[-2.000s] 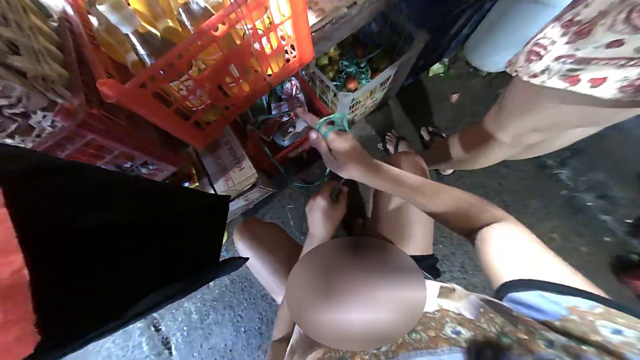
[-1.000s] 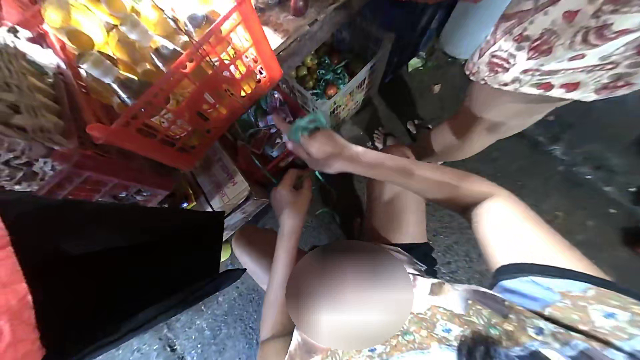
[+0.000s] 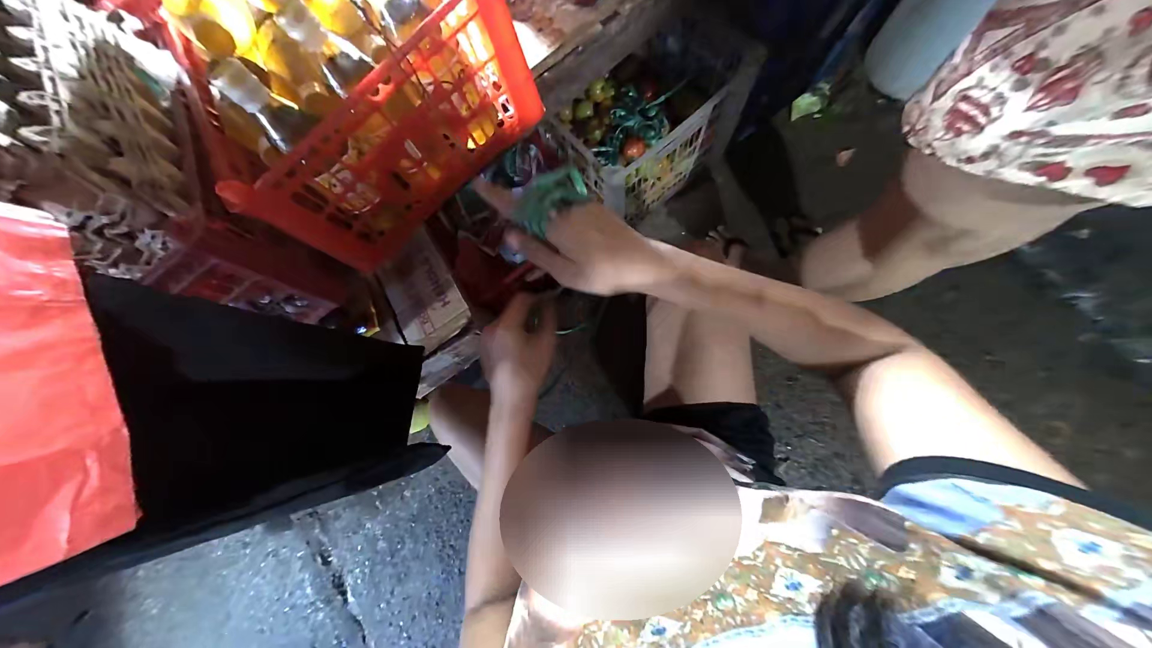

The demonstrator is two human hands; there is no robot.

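Note:
My right hand (image 3: pixel 598 247) is raised with a bundle of green plastic string (image 3: pixel 551 198) looped around its fingers; the index finger and thumb are spread. Just below and to the left, my left hand (image 3: pixel 517 342) is curled with a small dark green thing between the fingers, and a thin green strand shows beside it. What exactly the fingertips grip is hard to see. Behind both hands is a dark red container (image 3: pixel 490 274) with blurred contents. A grey plastic crate (image 3: pixel 677 162) beyond my right hand holds green and red tomatoes and a tangle of green string.
An orange-red plastic basket (image 3: pixel 360 171) of bottles with yellow contents stands at upper left, above a cardboard box (image 3: pixel 423 292). Egg trays (image 3: pixel 99 108) and a dark red crate (image 3: pixel 243 270) are farther left. A black and red cloth (image 3: pixel 252 396) fills the left. Another person's leg (image 3: pixel 972 216) is at right.
The green string on my right hand looks more bunched around the fingers than two seconds ago. My left hand has moved apart from my right hand, toward the left.

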